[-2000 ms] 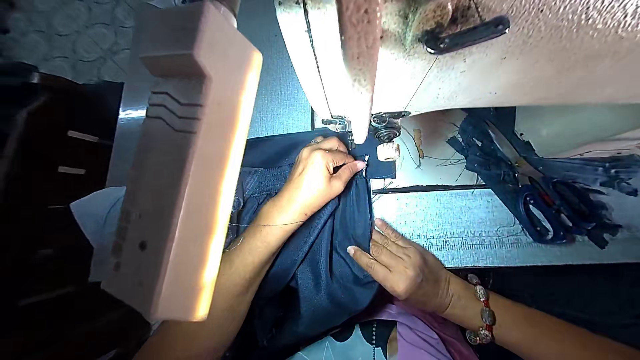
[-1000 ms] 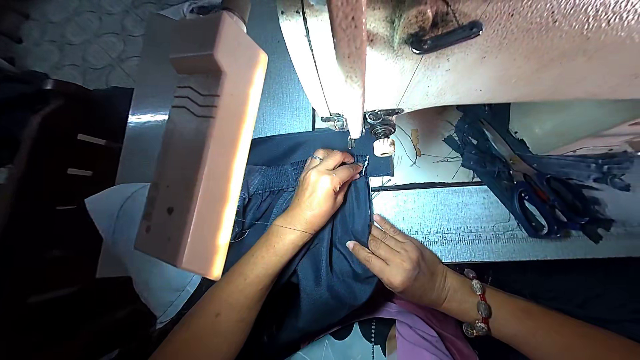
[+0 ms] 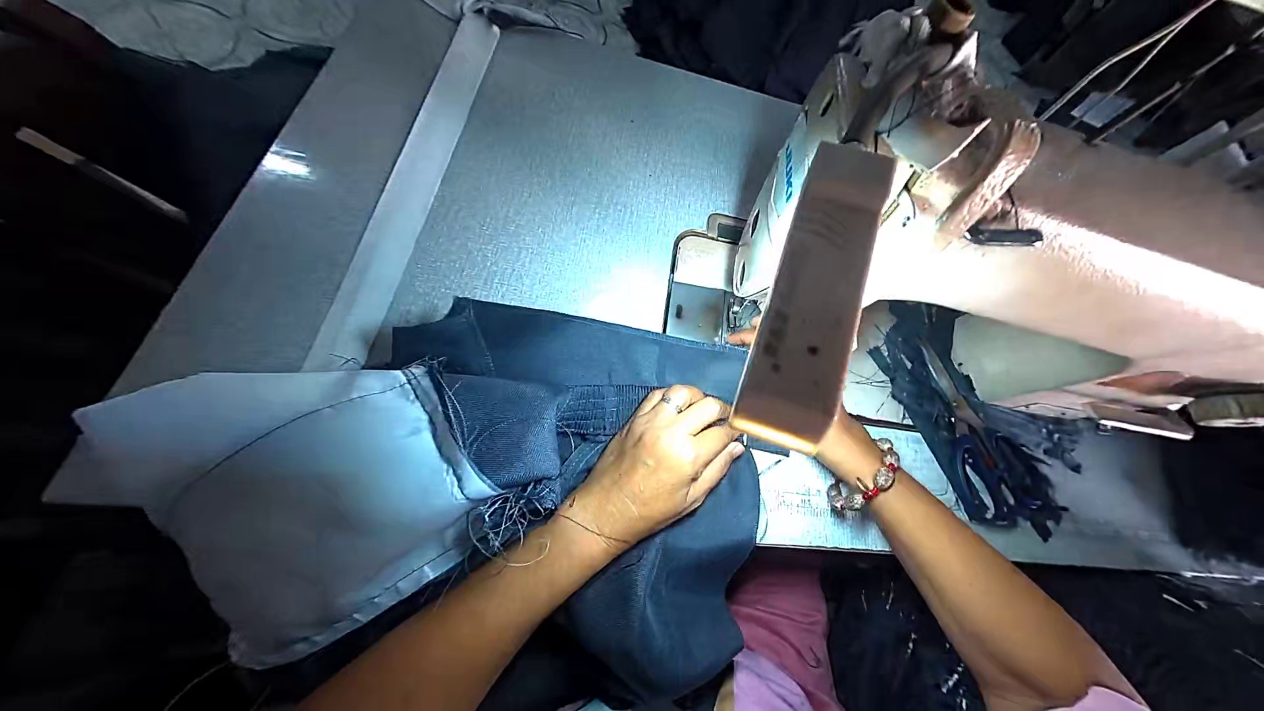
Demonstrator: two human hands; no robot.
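Note:
Navy cloth (image 3: 602,355) with a gathered elastic band and a white pocket lining (image 3: 326,494) lies across the table of a sewing machine (image 3: 1106,247). My left hand (image 3: 671,454), a ring on one finger, grips a fold of the cloth at the elastic band, left of the machine's needle area. A loose thread crosses that wrist. My right hand (image 3: 745,335) is mostly hidden behind the lamp head (image 3: 815,296); only fingertips near the presser foot (image 3: 741,314) and the wrist with a beaded bracelet show. What it holds cannot be seen.
Blue-handled scissors (image 3: 973,444) lie on dark fabric scraps (image 3: 904,355) under the machine arm. A ruler scale (image 3: 820,504) runs near the front edge of the table (image 3: 592,178). Dark cloth is piled behind the table. The lamp head hangs over the needle side.
The view has swung widely, showing more of the table. My right hand has moved from the front of the cloth up beside the presser foot. My left hand still grips the cloth.

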